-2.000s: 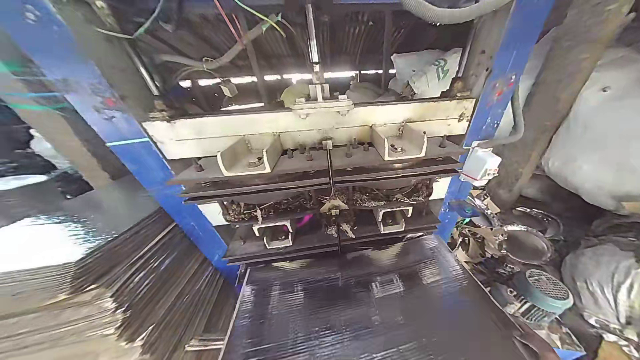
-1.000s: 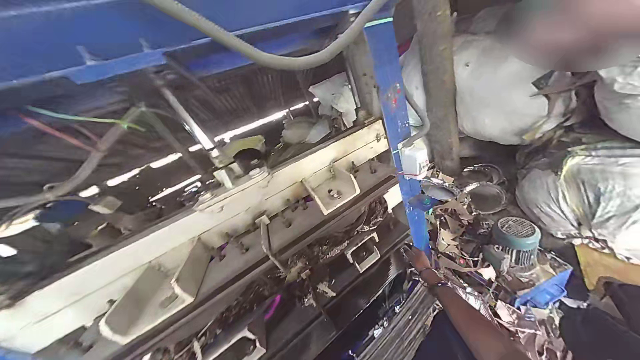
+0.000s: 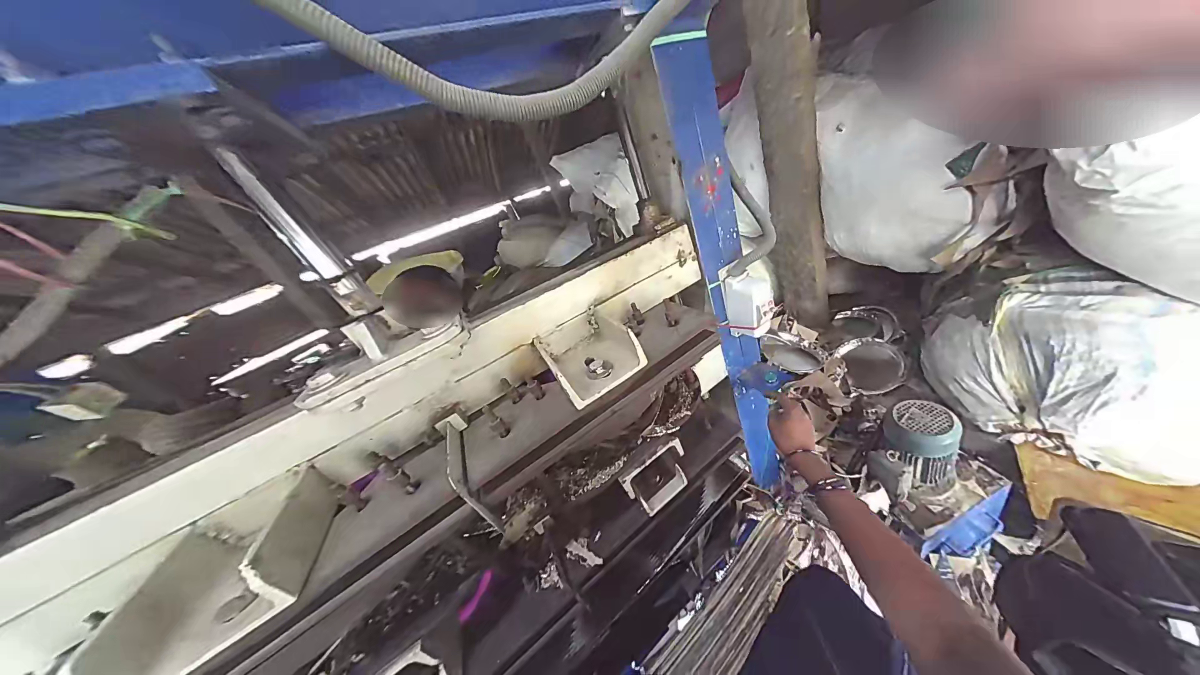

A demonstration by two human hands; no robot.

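My right hand reaches in from the lower right, with dark bands at the wrist. It is at the edge of the press's blue metal post, just below a small blue fitting on that post. Its fingers partly hide one another, so their grip is unclear. A white switch box with a grey conduit stands higher on the post. To the left, the press's cream steel beam and its stacked platens run diagonally. My left hand is out of view.
A green electric motor sits above a blue crate on the right, near round metal rings. Large white sacks stand behind a wooden post. Thin stacked sheets lie below my arm. A corrugated hose hangs overhead.
The view has swung and tilted strongly since the oldest frame. My right hand, unseen there, is at the blue post in the later earlier frame and remains beside it.
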